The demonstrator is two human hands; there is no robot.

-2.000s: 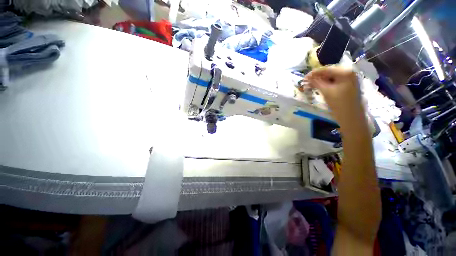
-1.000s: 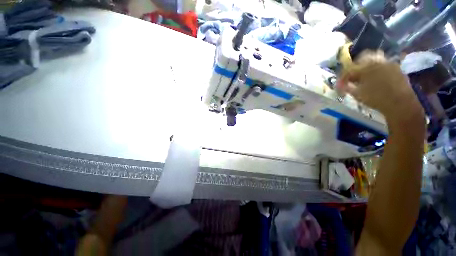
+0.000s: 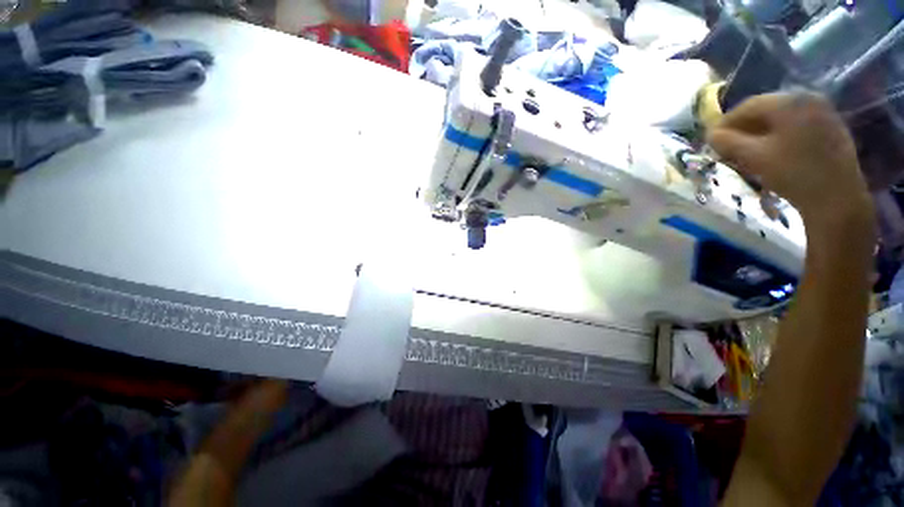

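Observation:
The white sewing machine (image 3: pixel 595 188) with blue stripes stands on the white table. My right hand (image 3: pixel 783 149) is raised over the right end of its head, near the dark thread cone (image 3: pixel 753 74), fingers curled; whether it holds thread cannot be seen. My left hand (image 3: pixel 233 436) is blurred, low below the table edge, beside grey cut pieces (image 3: pixel 327 460) on the lap; its grip is unclear. A whitish strip (image 3: pixel 367 342) lies over the table's front edge, hanging slightly below it, touched by neither hand.
Tied grey-blue bundles (image 3: pixel 129 79) lie at the table's far left. A tool tray (image 3: pixel 694 366) with orange-yellow handles sits at the right edge. A ruler strip (image 3: pixel 248 327) runs along the front edge. Red cloth (image 3: pixel 372 42) and pale blue fabric (image 3: pixel 555 59) lie behind the machine.
The view has shifted, so the table and machine sit further right. My right hand stays over the machine's right end. My left hand has come further into view below the table edge. The strip still lies there.

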